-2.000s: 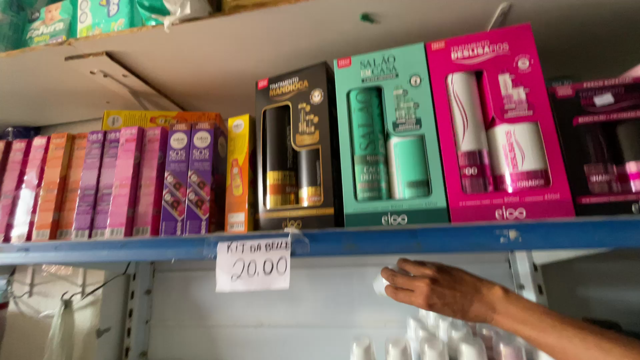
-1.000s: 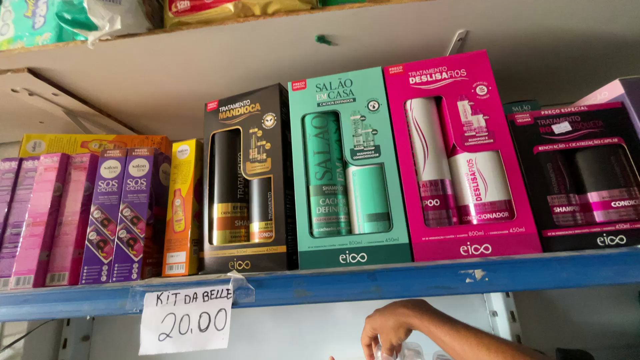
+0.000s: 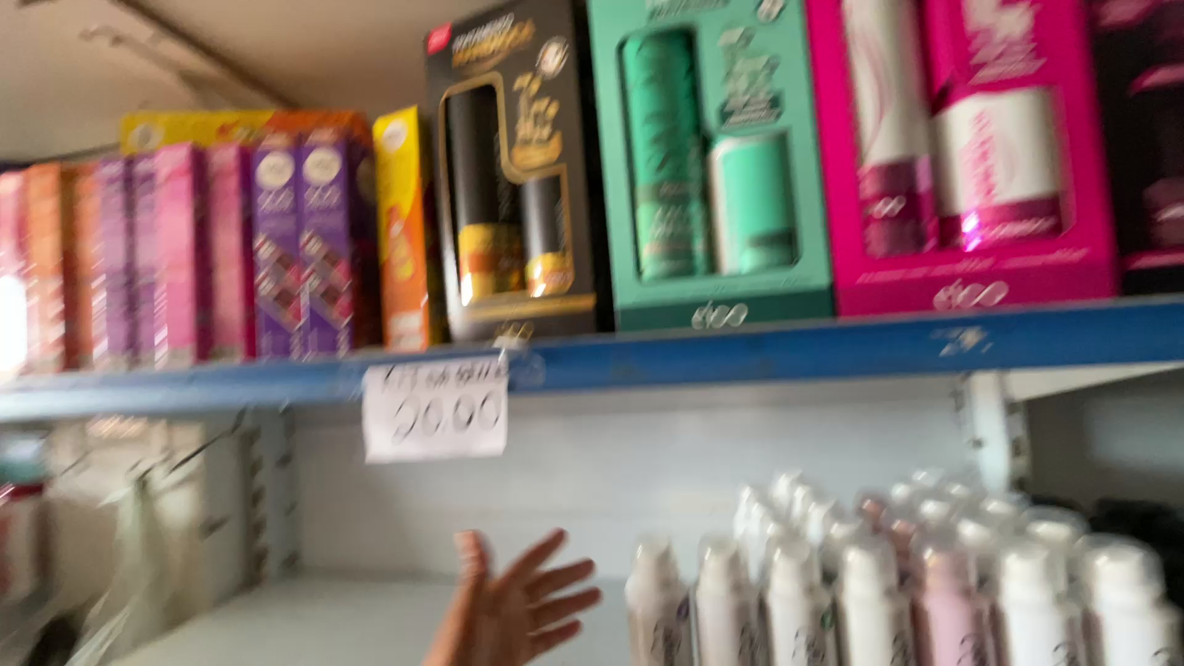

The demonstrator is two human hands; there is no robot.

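Note:
My left hand [image 3: 523, 601] reaches up from the bottom edge, a little left of centre in the head view. Its fingers are spread, the thumb is raised and nothing is held. Just right of it stand rows of white bottles with clear caps [image 3: 791, 592], with a pink bottle [image 3: 948, 592] among them. The bottles' lower parts are cut off by the frame. A handwritten price sign [image 3: 435, 435] hangs from the blue shelf edge above the hand. My right hand is out of view.
The blue shelf edge [image 3: 740, 356] crosses above the hand. On it stand black [image 3: 592, 222], green [image 3: 721, 296] and magenta [image 3: 971, 277] boxed hair-care kits and several slim cartons [image 3: 180, 259]. Left, a plastic bag [image 3: 134, 555] hangs near an upright.
My right hand, which was under the shelf edge in the earlier frames, is out of view. My left hand has come in from below. More of the bottles shows; the view is blurred.

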